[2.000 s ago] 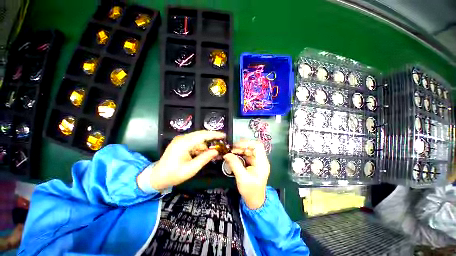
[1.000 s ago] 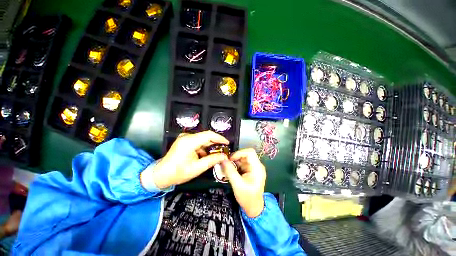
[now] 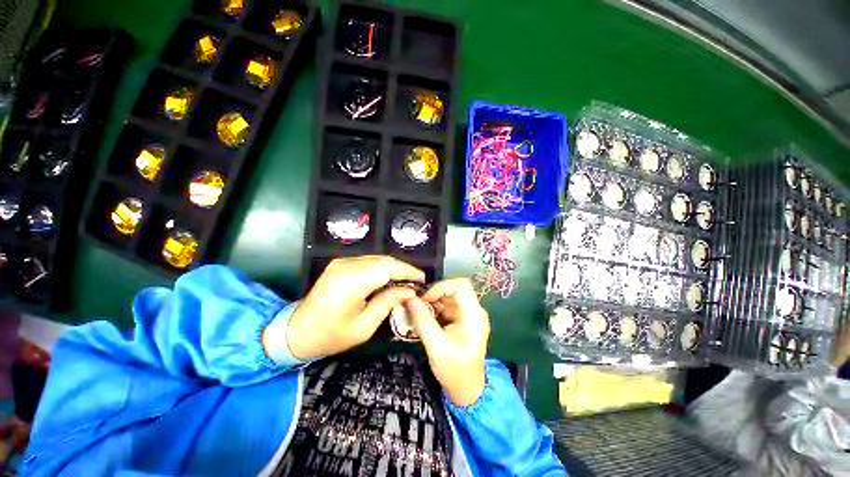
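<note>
My left hand (image 3: 343, 306) grips a small dark round housing (image 3: 406, 285) at its fingertips, just below the middle black pocket tray (image 3: 452, 140). The fingers hide most of the housing. My right hand (image 3: 455, 337) meets it from the right, thumb and fingers closed on a silver-white round component (image 3: 404, 322) under the housing. I cannot tell whether the two parts are joined. The middle tray holds dark wired units (image 3: 349, 224) and two units with amber inserts (image 3: 421, 164); its top right pocket is empty.
A blue bin (image 3: 562, 168) of red and pink wires stands right of the tray, with loose wires (image 3: 496, 263) below it. Clear blister trays (image 3: 643, 359) of silver discs lie farther right, above a yellow pad (image 3: 615, 391). More black trays (image 3: 244, 177) stand left.
The amber part seen between my fingers earlier no longer shows. The silver component has shifted slightly left with my right hand, against the housing. The whole view has shifted a little.
</note>
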